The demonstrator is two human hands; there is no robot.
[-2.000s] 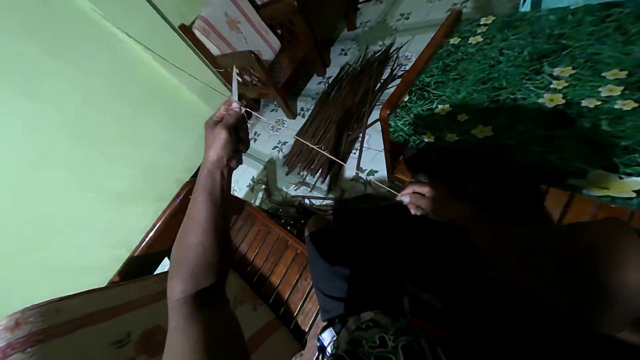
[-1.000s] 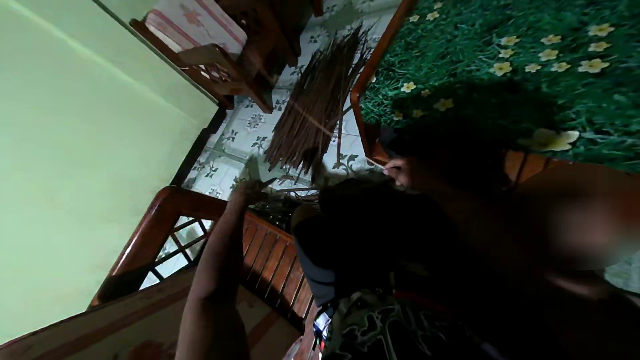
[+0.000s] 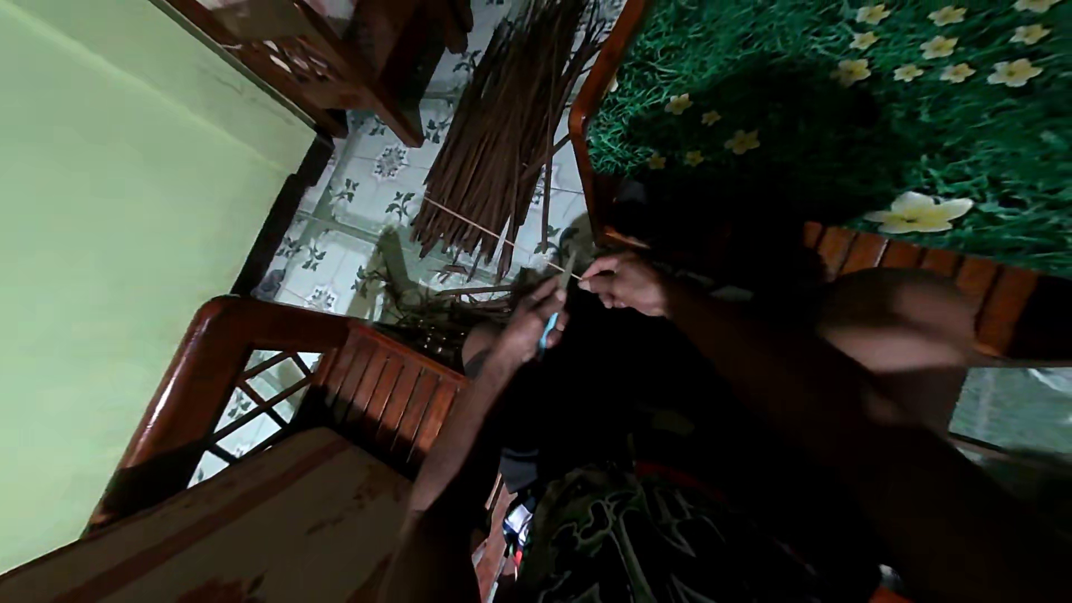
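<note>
My left hand [image 3: 529, 325] is closed round a knife with a light blue handle [image 3: 548, 330], its blade [image 3: 569, 270] pointing up and away. My right hand [image 3: 626, 285] pinches the near end of a thin pale strip [image 3: 473, 222] close to the blade. From my fingers the strip runs up and to the left, over a bundle of long brown stalks [image 3: 494, 142] on the tiled floor. Whether the blade touches the strip cannot be told.
A slatted wooden bench [image 3: 389, 381] with a cushion [image 3: 276, 519] is at lower left. Green flowered cloth [image 3: 837, 109] covers a wood-edged seat at upper right. A wooden chair [image 3: 360, 75] stands near the green wall [image 3: 126, 209]. Dark scraps [image 3: 444, 322] lie on the floor.
Two seconds ago my hands were far apart with the strip stretched between them. My left hand has come down and toward my right, and the two are now close together. The view has shifted.
</note>
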